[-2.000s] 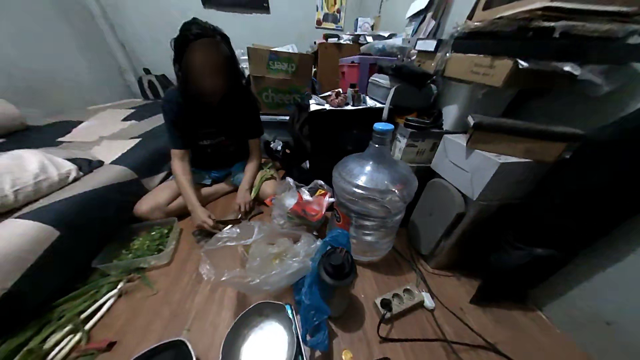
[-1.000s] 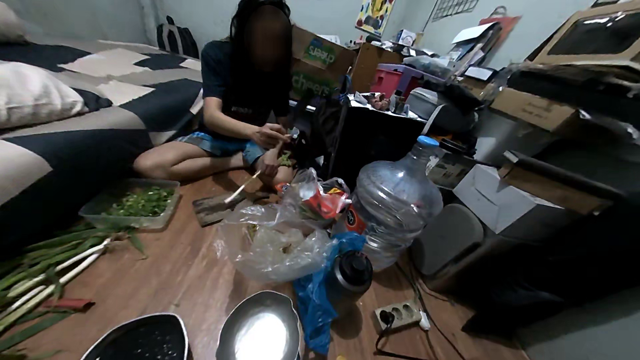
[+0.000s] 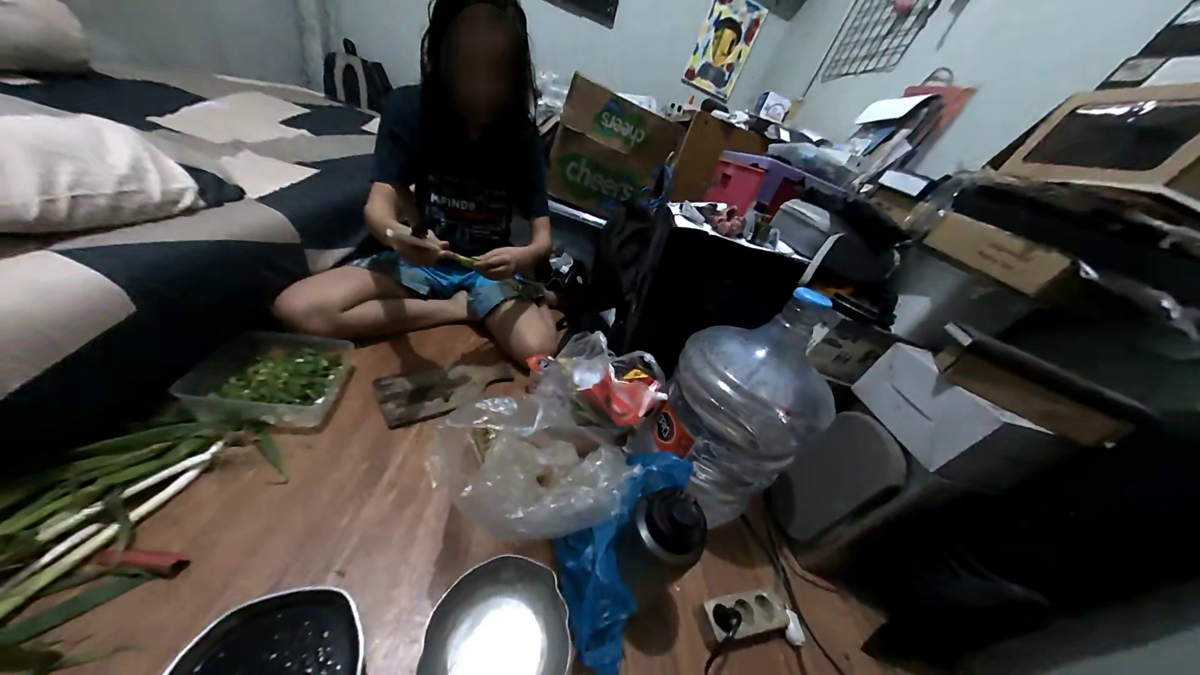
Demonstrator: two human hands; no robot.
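Observation:
Neither of my hands shows in the head view. Across the floor a person (image 3: 459,187) sits cross-legged and holds a green stalk (image 3: 459,259) between both hands. In front of that person lies a dark cutting board (image 3: 427,394). A clear plastic container (image 3: 333,398) of chopped greens (image 3: 281,377) stands beside the bed. Long green onions (image 3: 141,497) spread over the floor at left. At the bottom edge are a dark pan (image 3: 291,637) with a wet surface and a shiny metal pan (image 3: 497,619), both partly cut off.
Clear plastic bags (image 3: 544,478), a blue plastic bag (image 3: 595,581), a dark bottle (image 3: 667,539) and a large water jug (image 3: 750,403) stand or lie mid-floor. A power strip (image 3: 750,614) with cables is at lower right. The bed (image 3: 187,272) borders the left; boxes (image 3: 947,403) stack at right.
The view has shifted. The other person's hands, low near the floor two seconds ago, are now raised over the lap with the stalk. The cutting board shows uncovered.

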